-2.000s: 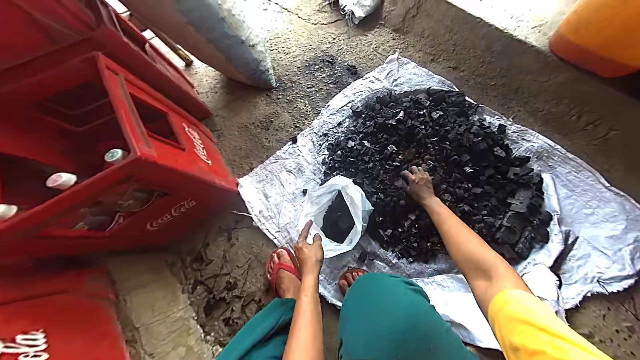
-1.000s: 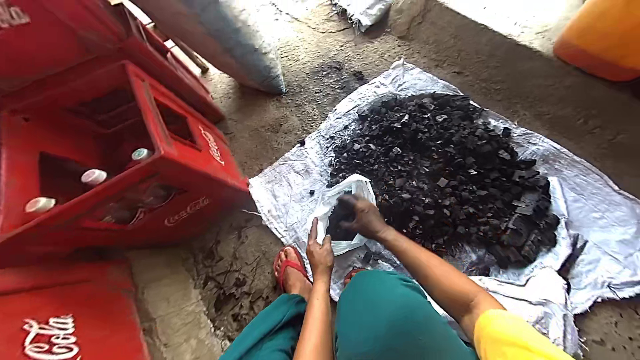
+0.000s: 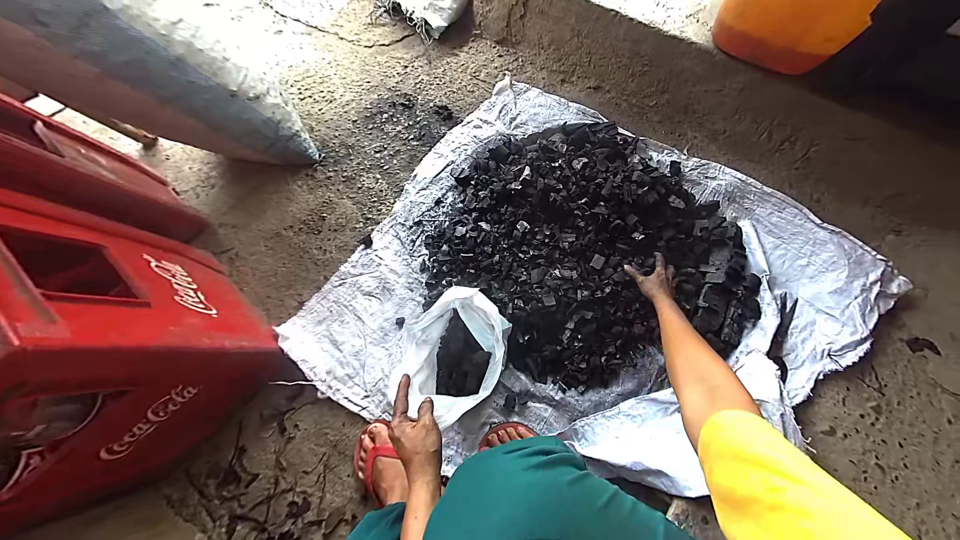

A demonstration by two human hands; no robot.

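A heap of black charcoal pieces [image 3: 555, 232] lies on a spread white woven sack [image 3: 817, 277] on the ground. My right hand [image 3: 654, 280] rests on the right part of the heap with its fingers spread; whether any piece is under them is hidden. At the heap's lower left stands a white plastic bag [image 3: 431, 352], its mouth facing up, with charcoal [image 3: 461, 360] inside. My left hand [image 3: 416, 431] is at the near rim of this bag, pinching it between thumb and fingers.
Red plastic bottle crates [image 3: 225, 330] stand close on the left. Behind them leans a large full sack [image 3: 225, 90]. An orange container [image 3: 791, 30] is at the top right, beside a raised ledge. My feet in red flip-flops [image 3: 384, 451] are at the sack's near edge.
My right hand was at the mouth of the plastic bag a second ago and has moved right, onto the heap. My left hand has stayed at the bag's rim.
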